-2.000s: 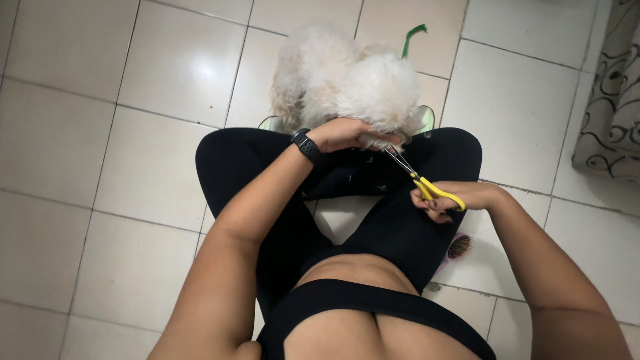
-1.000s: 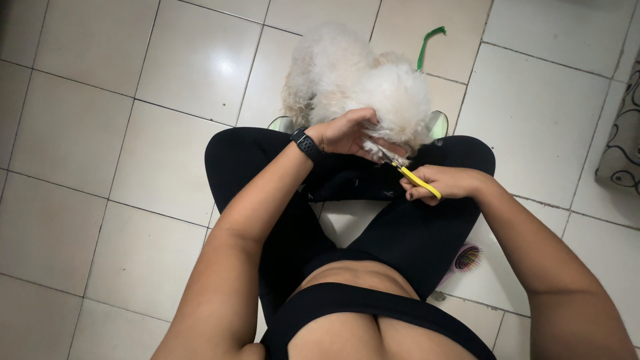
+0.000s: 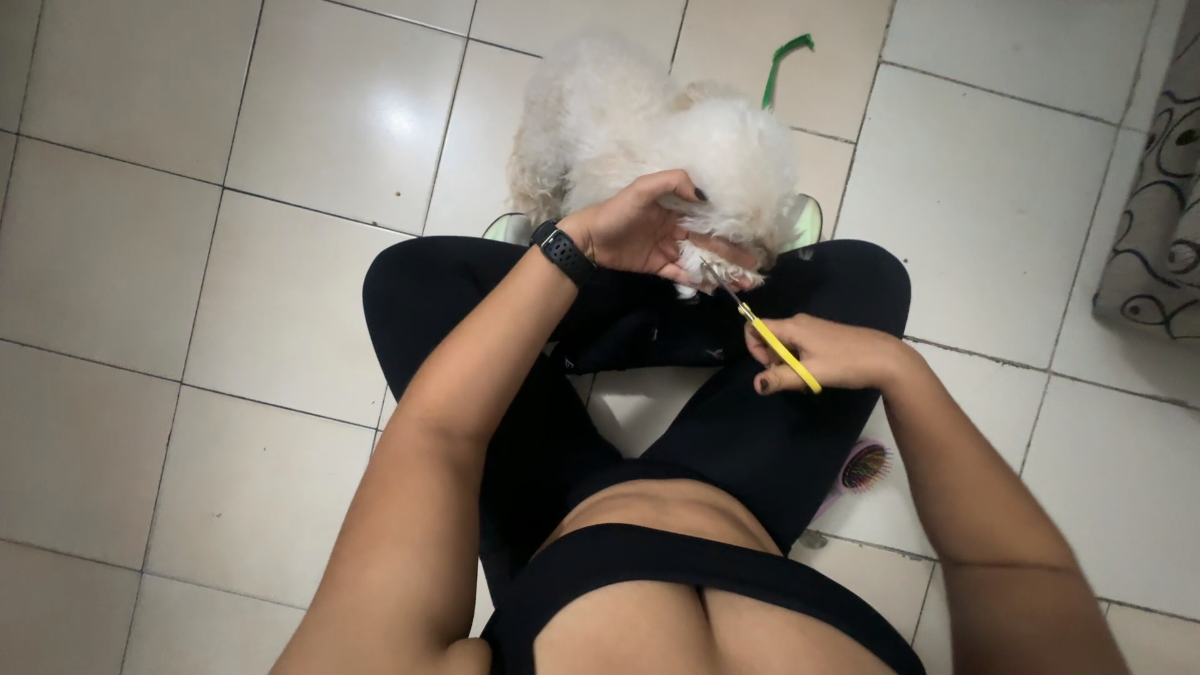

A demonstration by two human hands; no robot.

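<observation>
A fluffy white dog is in front of my crossed legs, its head toward the right. My left hand, with a black watch at the wrist, holds furry white part of the dog, likely a paw; the fingers beneath are partly hidden by fur. My right hand grips the yellow handles of a pair of scissors. The metal blades point up and left, with their tips at the fur by my left fingers. Small tufts of fur lie on the dark cloth across my lap.
A purple hairbrush lies on the tiled floor beside my right thigh. Past the dog, a green strap stretches over the tiles. Patterned fabric hangs or stands at the right edge. My shoes show beside the dog.
The scissor handles, spread apart two seconds ago, now look closed together. My left thumb has moved up from the held fur.
</observation>
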